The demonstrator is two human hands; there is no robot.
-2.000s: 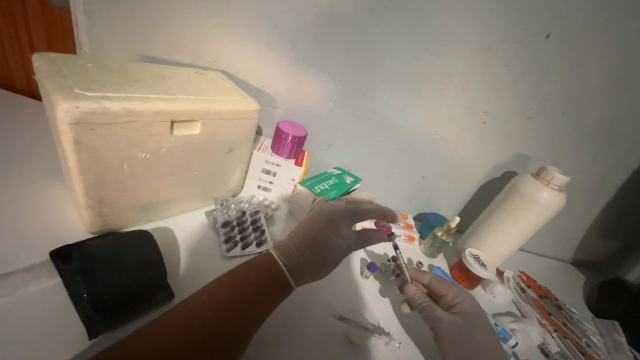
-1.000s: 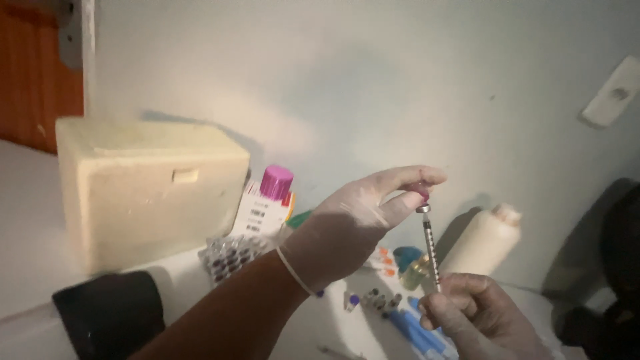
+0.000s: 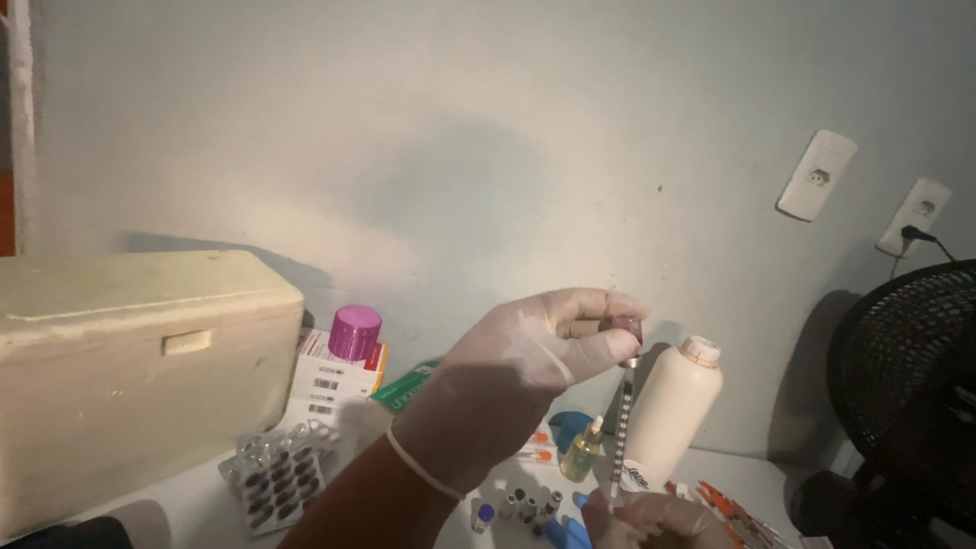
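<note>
My left hand (image 3: 526, 358), in a thin translucent glove, holds a small vial with reddish contents (image 3: 628, 332) upside down between thumb and fingers. Below it, a slim graduated syringe (image 3: 623, 427) stands nearly upright, its upper end at the vial's metal-rimmed neck. My right hand (image 3: 659, 522), also gloved, grips the syringe's lower end at the bottom edge of the view; part of that hand is cut off. Beneath my hands are several small vials (image 3: 528, 509), one with a purple cap (image 3: 483, 518).
At left stands a cream foam box (image 3: 152, 389), beside blister packs (image 3: 278, 488) and stacked cartons (image 3: 328, 381) under a purple cap (image 3: 356, 332). A dropper bottle (image 3: 581, 455), a white bottle (image 3: 675, 404) and packaged syringes (image 3: 732, 511) are behind and right; a black fan (image 3: 915, 381) stands far right.
The vial and syringe, lower over the table two seconds ago, have been raised, and the syringe has gone from tilted to nearly upright. The view has swung up and right.
</note>
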